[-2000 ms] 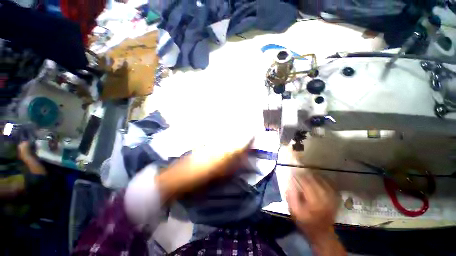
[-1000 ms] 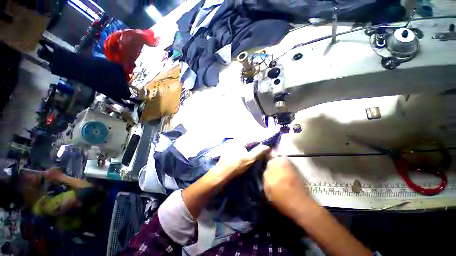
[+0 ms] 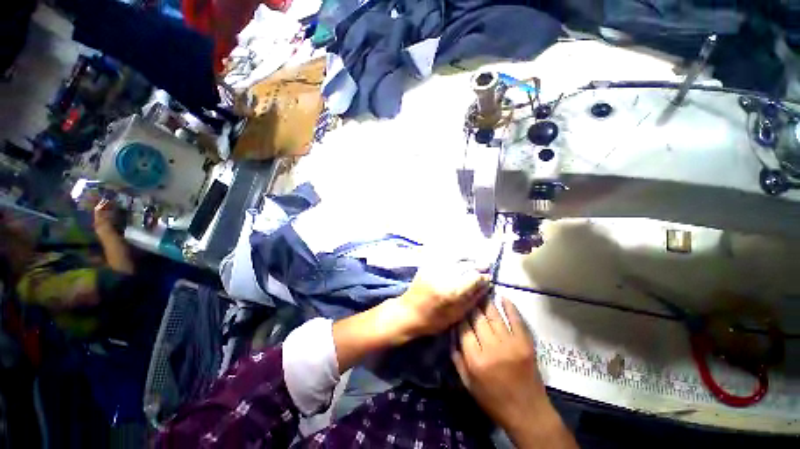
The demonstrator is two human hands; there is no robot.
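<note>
The blue-grey garment [image 3: 351, 282] lies on the white machine table left of the needle area and hangs over the front edge toward my lap. My left hand [image 3: 446, 296] grips its edge just in front of the presser foot area [image 3: 526, 235]. My right hand [image 3: 498, 342] is beside it, nearer to me, fingertips pinching the same cloth edge. A narrow dark edge of cloth runs from my fingers up to the needle area. The needle itself is too small to make out. The white sewing machine arm [image 3: 649, 158] extends to the right.
Red-handled scissors [image 3: 732, 399] lie at the right. A ruler scale [image 3: 579, 361] runs along the front edge. A dark cloth heap [image 3: 456, 35] and brown board [image 3: 285, 110] are at the back. At left are a machine with a teal wheel [image 3: 140, 165], another person's arm and a lattice basket [image 3: 167, 351].
Two seconds ago my hands were apart; they came together on the cloth one second ago. The view has since shifted, and my hands remain together at the cloth edge.
</note>
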